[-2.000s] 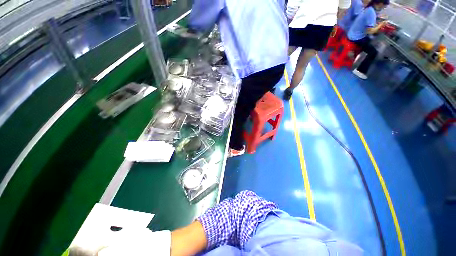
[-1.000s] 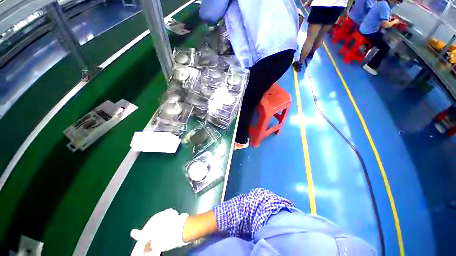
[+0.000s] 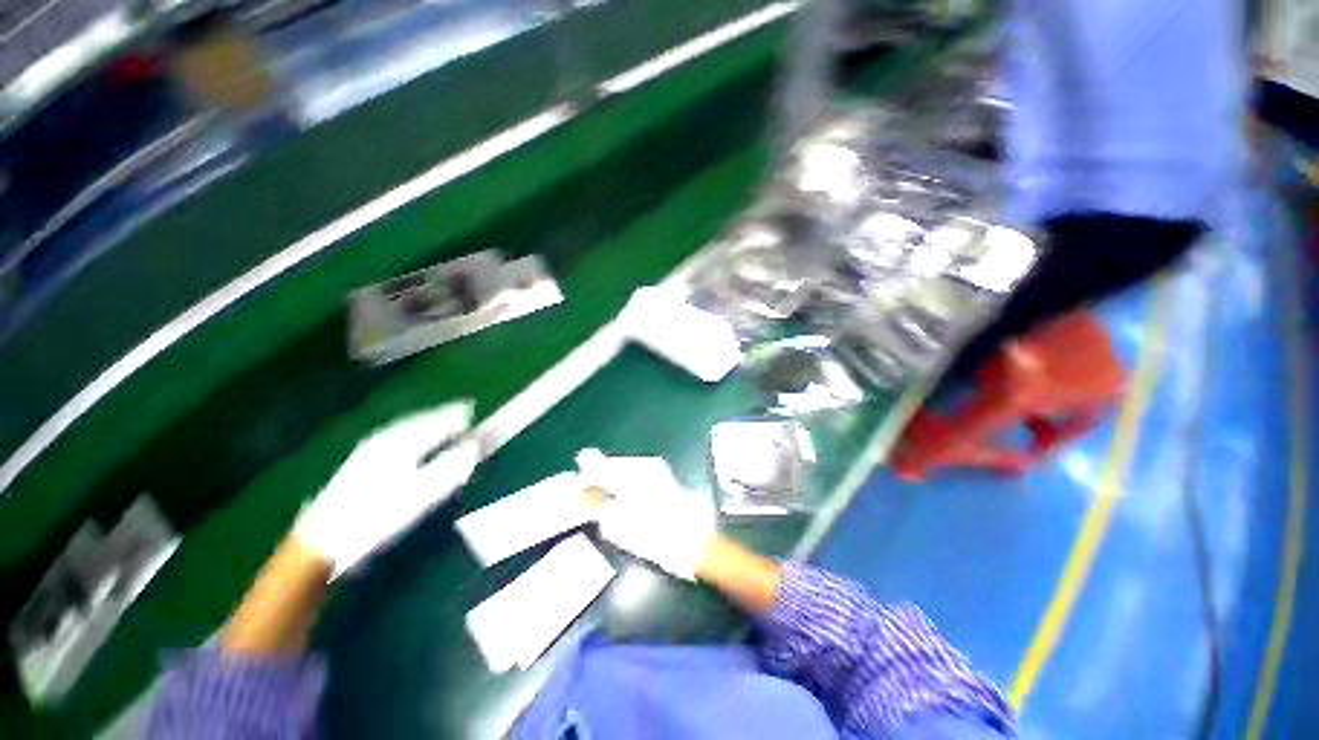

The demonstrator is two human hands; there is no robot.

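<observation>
Blurred white sheets lie on the green bench: one upper sheet (image 3: 524,519) and one lower sheet (image 3: 540,603) nearer my body. My right hand (image 3: 651,512), in a white glove, is at the right end of the upper sheet, with fingertips at its edge. Blur hides whether it grips the sheet. My left hand (image 3: 388,489), also gloved, is over the pale rail at the belt side, left of the sheets. It looks empty, with the thumb a little apart from the fingers.
A white stack (image 3: 686,334) lies by the rail (image 3: 557,388). A lone clear pack (image 3: 762,467) lies right of my right hand, below heaped clear packs (image 3: 885,249). Flat packs lie on the belt (image 3: 451,304), one at lower left (image 3: 90,596). A person stands by a red stool (image 3: 1030,393).
The view has swung left, moving the bench scene rightward. My left hand has come into view. My right hand is now at the white sheets, which have come into view.
</observation>
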